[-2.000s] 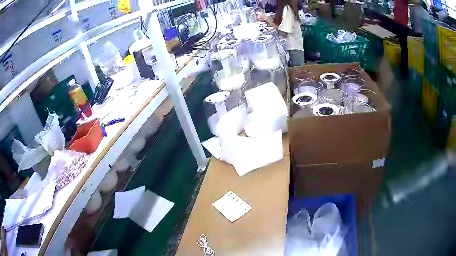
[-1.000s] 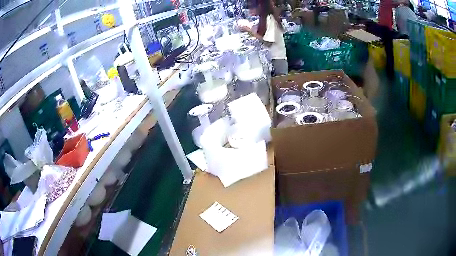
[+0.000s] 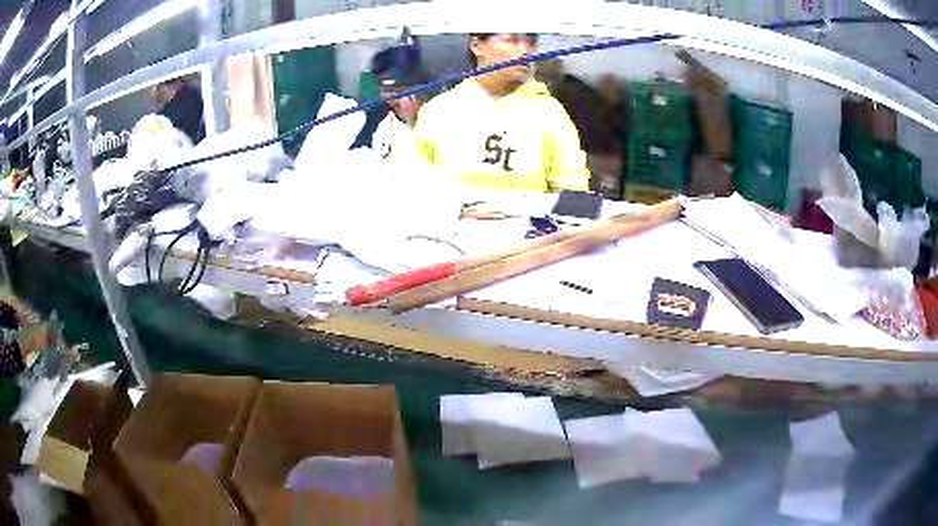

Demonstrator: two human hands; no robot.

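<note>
Neither of my hands shows in the head view. Nearest in front of me, two open brown cartons (image 3: pixel 365 419) stand side by side at the lower left. Each holds a whitish, pale lilac shape (image 3: pixel 341 475) low inside. Part of another open carton (image 3: pixel 68 464) stands at their left. White folded sheets (image 3: pixel 506 429) lie in a row on the dark green conveyor belt (image 3: pixel 746 406) to the right of the cartons.
Across the belt is a white worktable (image 3: pixel 617 293) with a red-ended wooden stick (image 3: pixel 555 247), a flat black phone or tablet (image 3: pixel 748 293) and a small dark card (image 3: pixel 677 304). A person in a yellow top (image 3: pixel 501 134) is behind it. A white post (image 3: pixel 103 257) rises at left.
The view has swung from the bench with clear units, the large carton and the blue bin to the worktable and the open cartons. No hand shows in any frame.
</note>
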